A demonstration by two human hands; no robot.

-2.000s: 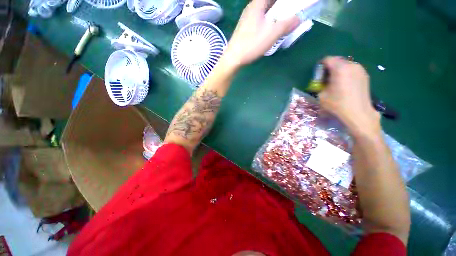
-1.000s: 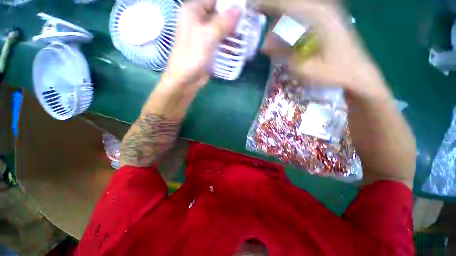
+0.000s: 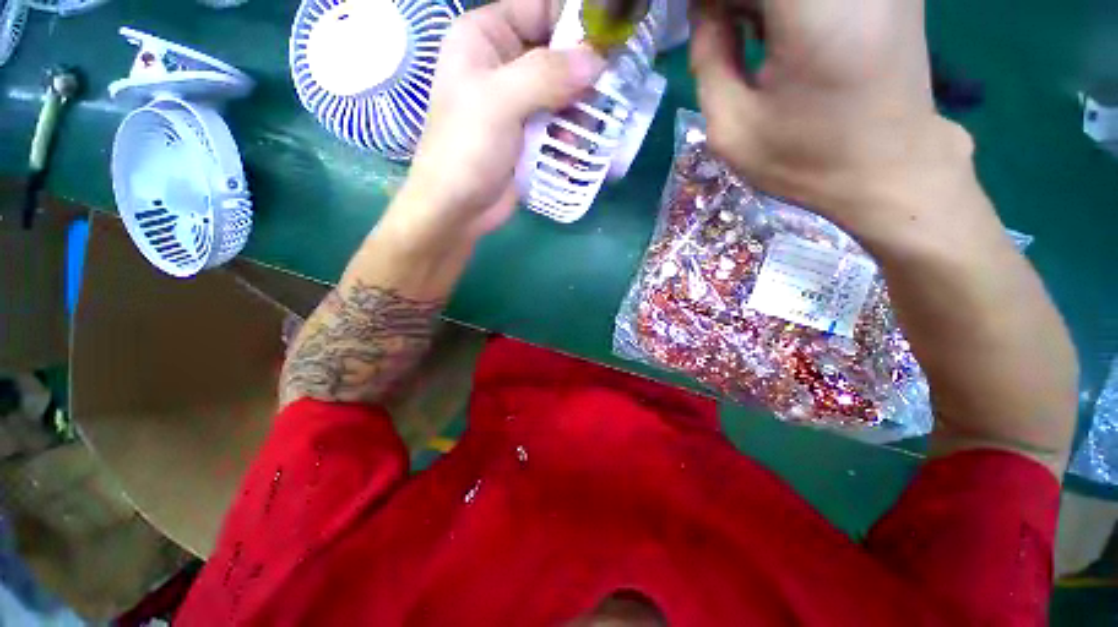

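My left hand holds a white slotted fan housing at the top centre, fingers around its side. My right hand is closed around the soft-face mallet. The mallet's yellow face is at the fan's upper side, at the top edge of the picture. The mallet's grip is mostly hidden by the hand. A clear bag of copper-red caps with a white label lies below my right hand, partly behind the forearm. Whether a cap sits under the mallet face cannot be seen.
A round white fan lies left of my left hand. Another fan housing with its clip stands farther left. A slim hand tool lies at the left bench edge. A cardboard box is below the bench. Clear plastic is at the right edge.
Both hands have come together around a fan at the top centre. The mallet, earlier near the bag's top, is now at the fan. The view has shifted.
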